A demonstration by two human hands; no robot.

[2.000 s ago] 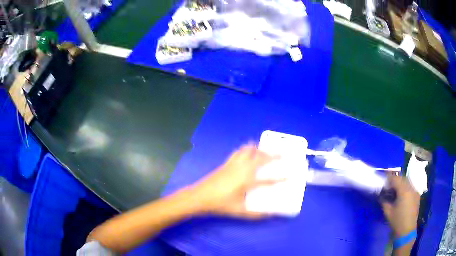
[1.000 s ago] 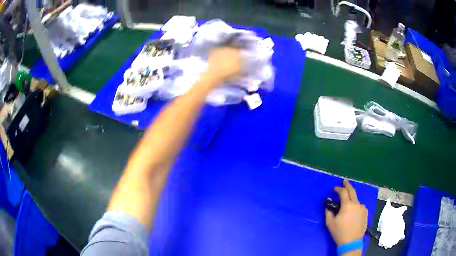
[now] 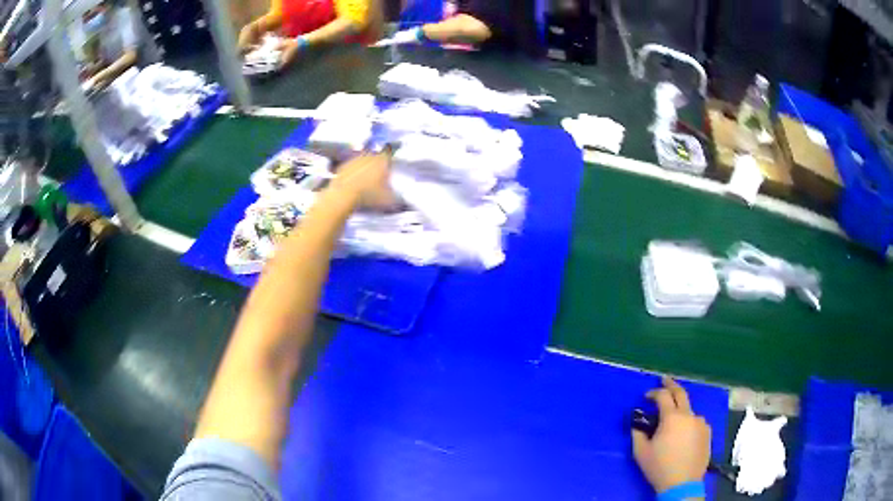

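My left hand [image 3: 364, 183] reaches out among the white housings and bagged cords at the back of the blue sheet; its fingers are blurred and partly hidden, so its grip cannot be told. Open housing halves [image 3: 291, 172] with circuit boards showing lie to its left. Clear plastic bags [image 3: 446, 186] with white cords lie to its right. My right hand [image 3: 673, 440] rests near the blue sheet's right edge, closed around a black-handled tool [image 3: 644, 422]. A closed white housing [image 3: 680, 280] sits on the green surface with its bagged cord [image 3: 769, 275] to the right.
A white glove [image 3: 760, 450] lies right of my right hand. Brown cardboard trays [image 3: 749, 147] with a clear bottle [image 3: 755, 103] stand at the back right, beside blue bins [image 3: 862, 186]. Other people's hands and arms [image 3: 284, 49] show across the line. A metal post [image 3: 90, 127] stands at the left.
The closed housing left my left hand and now rests on the green surface. My left hand moved to the back pile, then slightly left within it. My right hand still holds the tool.
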